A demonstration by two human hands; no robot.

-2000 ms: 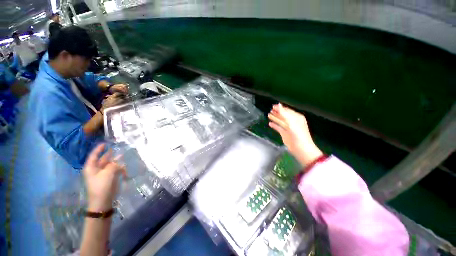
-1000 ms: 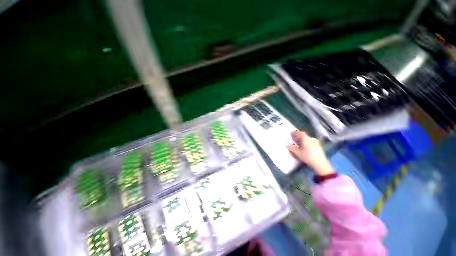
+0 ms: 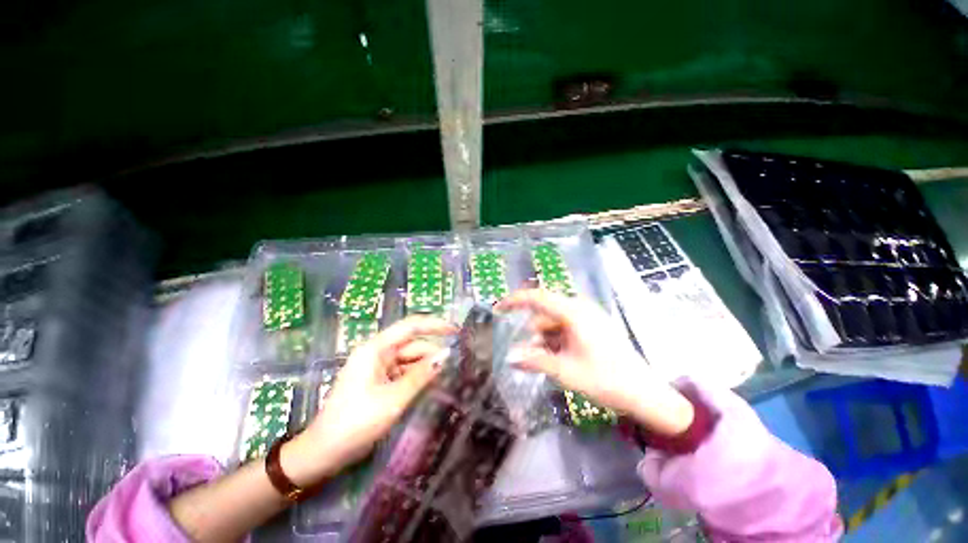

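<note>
A dark brown-black sheet with small dots (image 3: 441, 445) and a clear, crinkled film (image 3: 520, 387) hang between my hands over the tray. My left hand (image 3: 387, 377) holds the sheet's left side near its top edge. My right hand (image 3: 563, 345) grips the clear film at the sheet's upper right. The clear blister tray (image 3: 356, 246) lies under both hands. Green circuit boards with pale gold pads (image 3: 425, 279) lie in its back pockets, and more show in the front row, such as one at the front left (image 3: 268, 417). The sheet and hands hide the tray's middle.
A white sheet with dark rectangles at its top (image 3: 679, 302) lies right of the tray. A glossy black grid stack on white sheets (image 3: 849, 249) stands far right. Stacked blister trays (image 3: 69, 339) rise at left. A pale metal upright (image 3: 459, 117) stands behind the tray.
The view has swung back so the tray is centred. My right hand has moved from the white sheet to above the tray. My left hand is in view again, and a dark sheet is now held.
</note>
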